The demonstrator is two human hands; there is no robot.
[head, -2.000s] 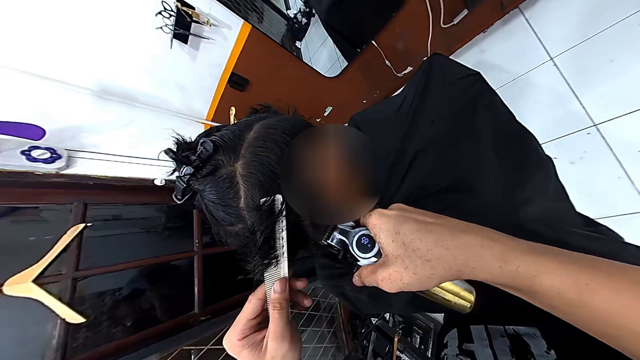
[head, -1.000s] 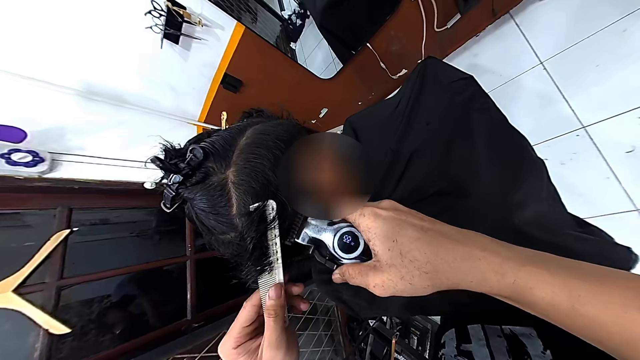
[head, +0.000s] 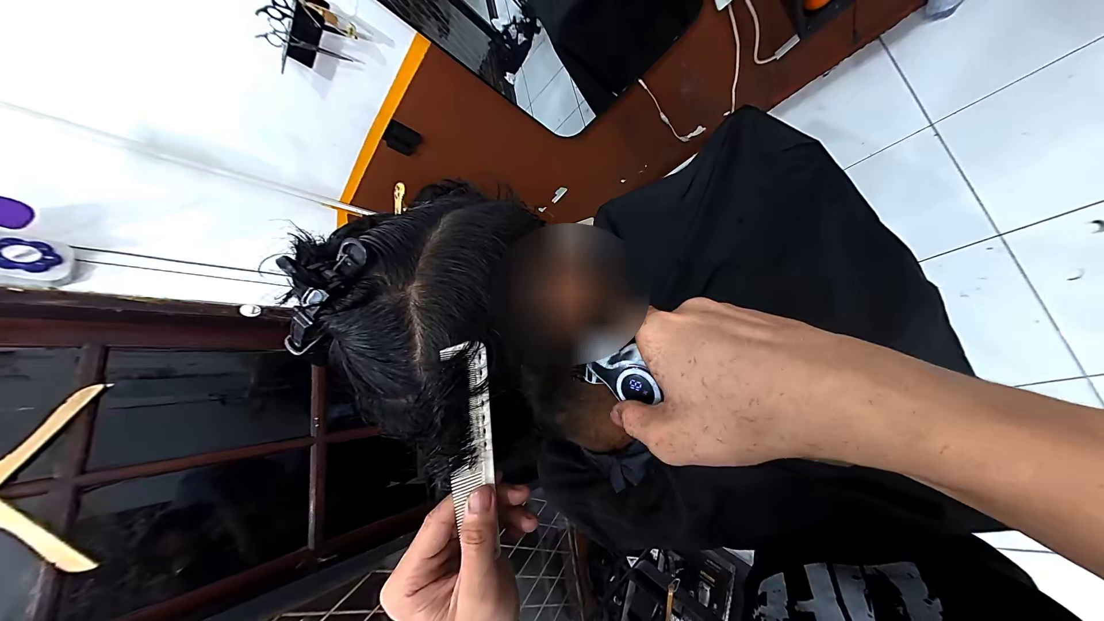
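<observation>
My left hand (head: 470,548), at the bottom centre, grips the end of a white comb (head: 479,414). The comb's teeth are in the black hair (head: 457,259) of a seated person, and cut hair clings to it. My right hand (head: 724,388) is closed around an electric hair clipper (head: 636,385) with a round lit display. The clipper lies just right of the comb, close to the person's neck and jaw, and its cutting end is partly hidden. Hair clips (head: 306,319) hold a gathered section at the left of the head. A black cape (head: 776,224) covers the person.
A mirror (head: 565,86) and cables (head: 668,112) are on the brown counter (head: 483,112) beyond the head. Scissors (head: 276,24) hang on the white wall. At left are a dark-framed window (head: 198,405) and a wooden hanger (head: 47,431). Black items (head: 690,586) lie below the cape.
My right hand has moved the clipper slightly away from the comb, toward the person's neck and jaw, since one second ago. My left hand keeps the comb in the hair.
</observation>
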